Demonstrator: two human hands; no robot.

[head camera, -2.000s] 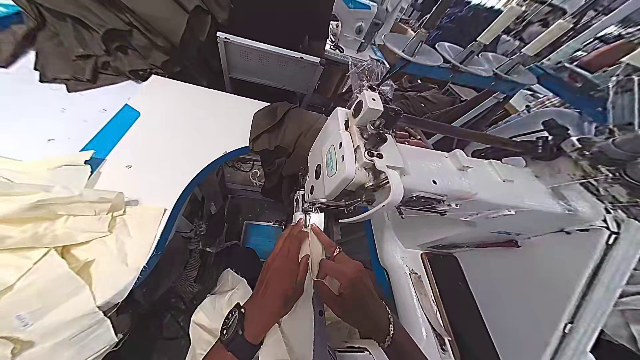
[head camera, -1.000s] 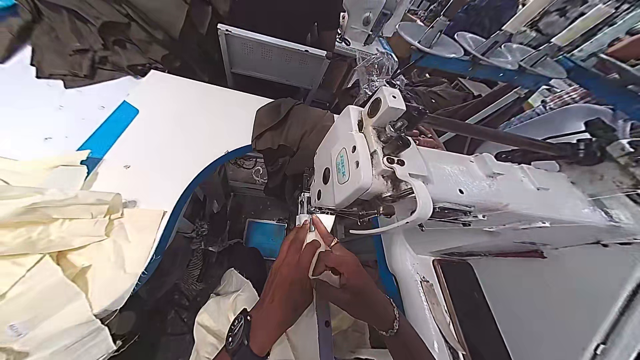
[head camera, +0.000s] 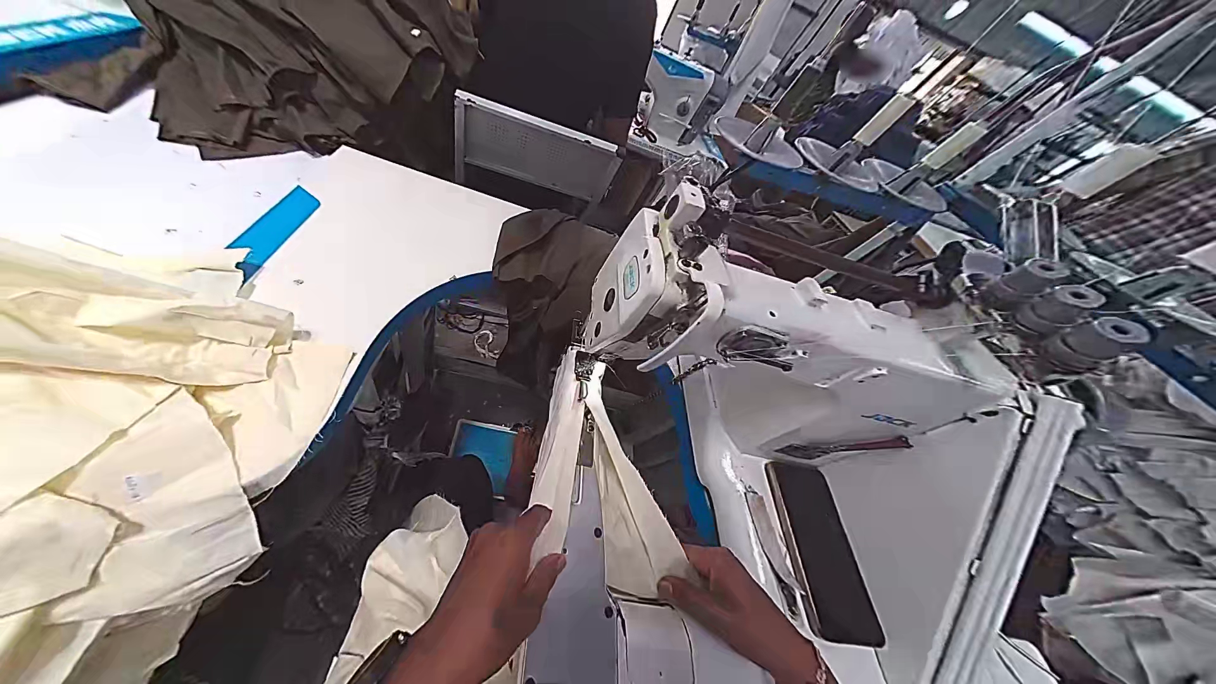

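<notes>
A white industrial sewing machine (head camera: 826,351) reaches in from the right, its needle area over a narrow arm (head camera: 570,608). Cream fabric (head camera: 627,518) runs back from the presser foot (head camera: 586,366) in two strips that spread apart toward me. My left hand (head camera: 499,589) pinches the left strip between thumb and fingers, left of the arm. On the other side, my right hand (head camera: 727,603) grips the lower end of the right strip. More cream cloth (head camera: 408,579) hangs below my left hand.
Cream fabric pieces (head camera: 123,446) lie on the white table (head camera: 399,218) at left, near blue tape (head camera: 275,228). Dark brown cloth (head camera: 551,266) hangs behind the needle area. A dark phone-like slab (head camera: 826,556) rests on the machine's base. Thread cones (head camera: 1092,347) stand at right.
Both hands have moved back from the presser foot toward me and apart from each other. The two fabric strips now show stretched between the foot and my hands.
</notes>
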